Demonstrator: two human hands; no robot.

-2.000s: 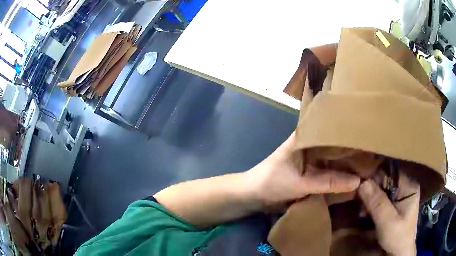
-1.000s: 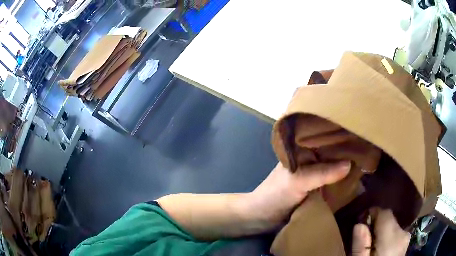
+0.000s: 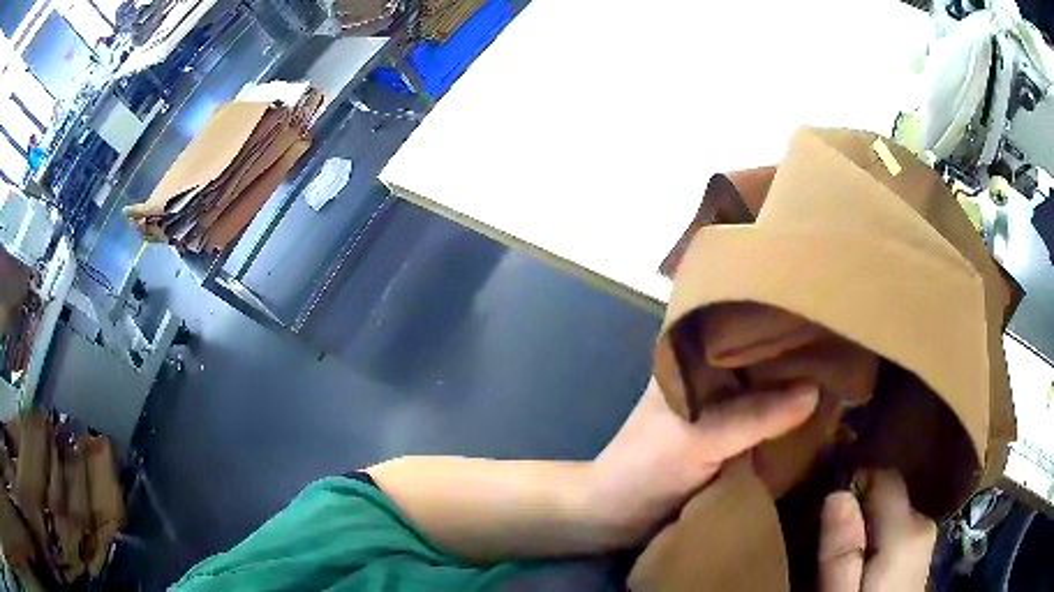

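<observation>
A tan-brown garment panel (image 3: 844,278) is bunched into a hood-like opening at the right, with darker brown cloth (image 3: 763,335) inside the fold. A small pale yellow sticker (image 3: 887,156) lies on its upper face. My left hand (image 3: 705,445) grips the cloth at the left of the opening, thumb on top inside it. My right hand (image 3: 878,538) is at the lower right of the opening, cut off by the bottom edge, its fingers bent. A small dark thing shows at its fingertips; I cannot tell what it is.
A white table (image 3: 601,139) with a pale wood edge lies behind the garment. A sewing machine (image 3: 982,93) stands at the upper right. Cut panel stacks (image 3: 220,162) rest on a trolley at the upper left. Brown pieces (image 3: 58,497) hang at the lower left.
The garment's front fold has been raised and opened, showing the inner cloth. My right hand has moved down, away from my left thumb. In the last second both hands have barely moved.
</observation>
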